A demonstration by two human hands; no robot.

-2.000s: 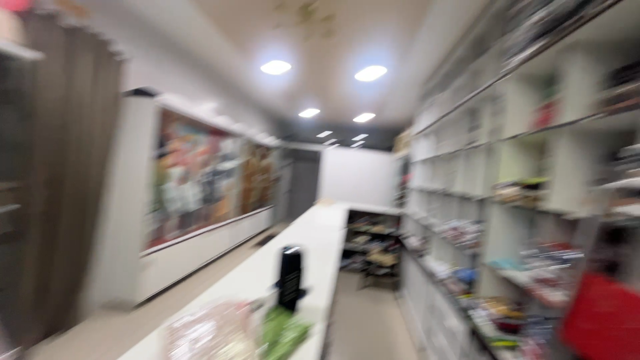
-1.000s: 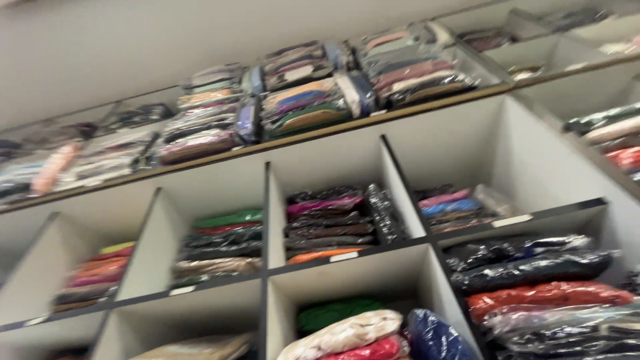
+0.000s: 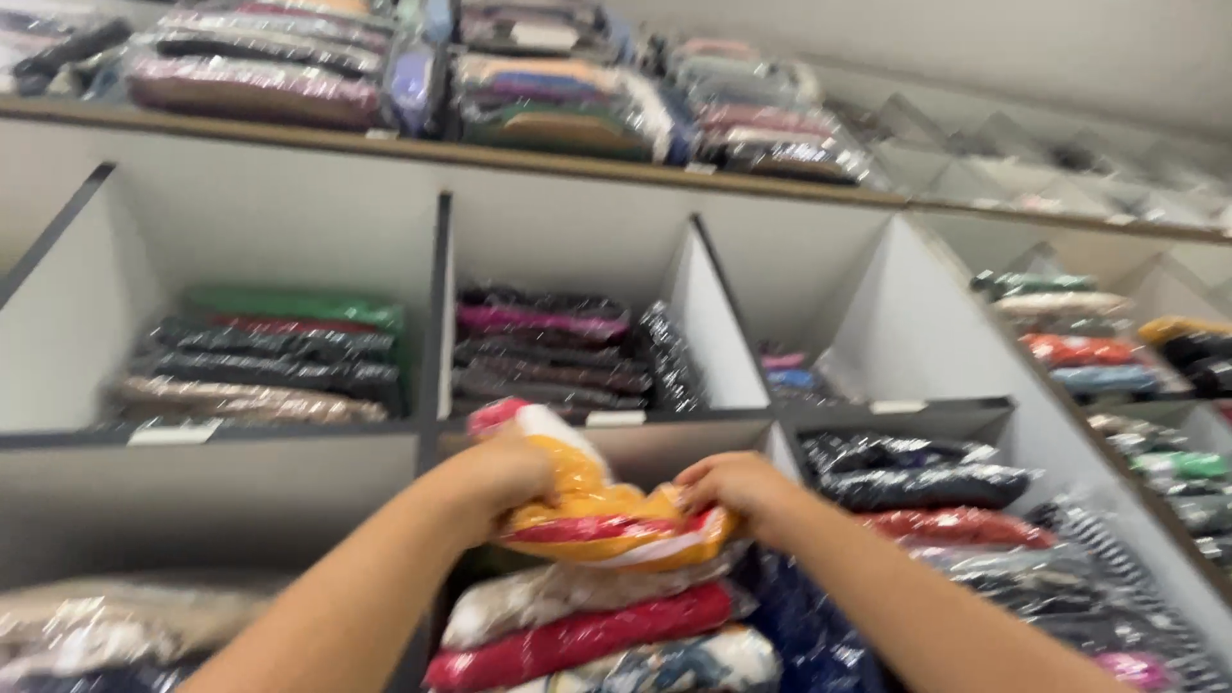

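Note:
A yellow, red and white garment in clear plastic (image 3: 616, 525) is gripped at both ends, in front of the lower middle compartment. My left hand (image 3: 515, 472) holds its left end, where a pink and white part sticks up. My right hand (image 3: 736, 486) grips its right end, fingers curled over the edge. Just below it lies a stack of bagged garments: a cream one (image 3: 558, 602), a red one (image 3: 587, 635) and a patterned white and blue one (image 3: 664, 666). A dark blue bagged garment (image 3: 808, 616) is beside the stack on the right.
White shelving with dark edges (image 3: 616, 418) spans the view. Its compartments hold bagged garments, including a green-topped stack (image 3: 289, 308) at left, a dark stack (image 3: 549, 356) in the middle and another stack (image 3: 953, 525) at right. More bagged garments (image 3: 558, 106) line the upper shelf.
Both hands have come into view, holding the yellow, red and white garment, which neither earlier frame plainly shows. The view has swung from the long room to the shelves.

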